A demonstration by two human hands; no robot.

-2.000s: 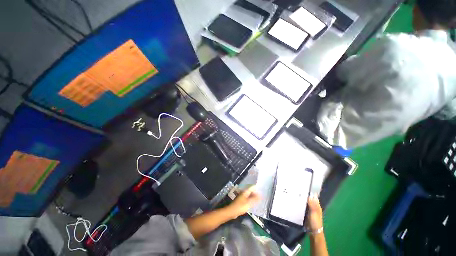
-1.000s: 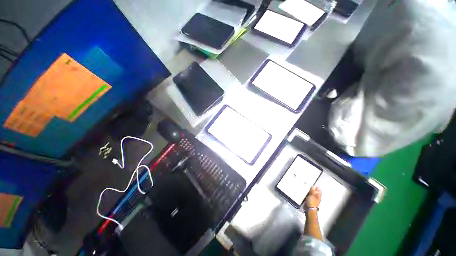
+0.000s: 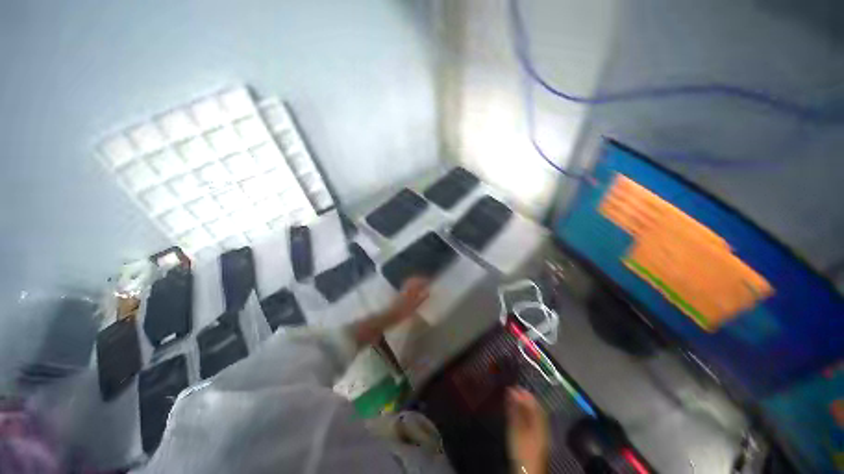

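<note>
The picture is blurred. My left hand (image 3: 405, 304) reaches out at the near edge of a dark tablet (image 3: 424, 259) on the bench; whether it grips or only touches it, I cannot tell. My right hand (image 3: 527, 428) is low over the keyboard (image 3: 555, 407), blurred and cut off by the bottom edge; its fingers are unclear. More dark tablets (image 3: 396, 213) lie behind and beside my left hand, some on pale sheets.
Several dark slabs (image 3: 168, 304) lie in rows at left, before a white pocketed tray (image 3: 213, 171) leaning on the wall. A white cable (image 3: 529, 315) lies by the keyboard. A lit monitor (image 3: 703, 268) stands at right. A green item (image 3: 375, 398) is beside my sleeve.
The view has swung left to another bench part. My right hand and the lit tablet it touched over the tray are no longer there; my left hand now reaches among dark tablets.
</note>
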